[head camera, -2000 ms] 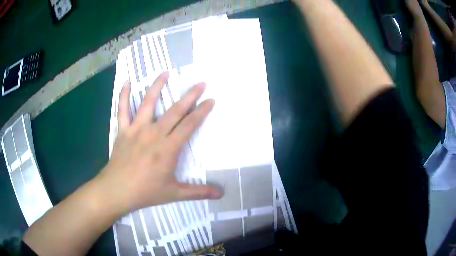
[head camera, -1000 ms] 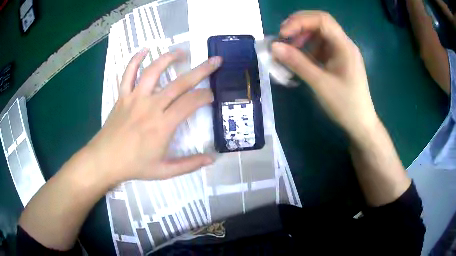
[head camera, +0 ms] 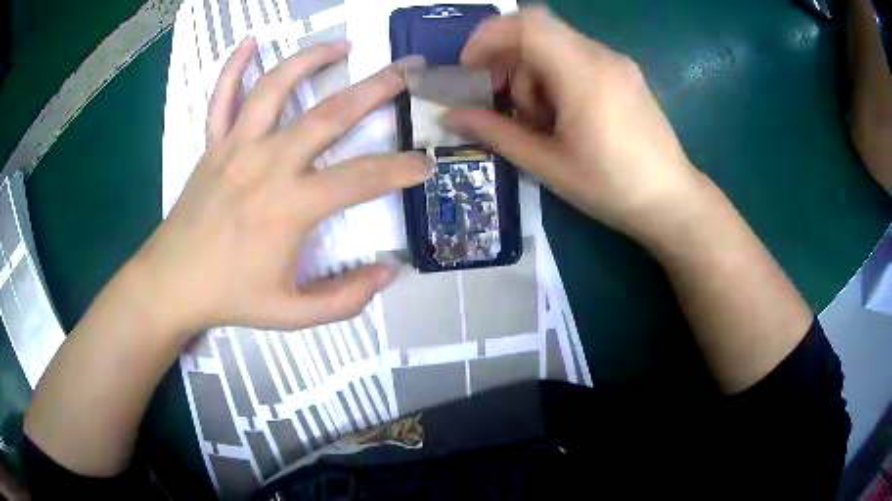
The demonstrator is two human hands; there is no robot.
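Note:
The phone assembly lies upright in view on the stacked liner sheets. Its circuit board shows in the lower half. A grey sticker with a paler lower part lies over the phone's upper half. My right hand holds this piece at its right side between thumb and fingers. My left hand is spread over the sheets, with two fingertips on the phone's left edge, one touching the sticker's upper left corner. Whether the sticker is stuck down is hard to tell.
Rows of grey rectangles show on the fanned sheets. A smaller group of liner sheets is at the far left. A pale curved strip crosses the green surface at upper left. Part of another person's arm is at the right edge.
The phone has come onto the sheets since the oldest frame. My right hand has moved left from beside the phone to over it, bringing the grey piece. My left fingers remain at the phone's left edge.

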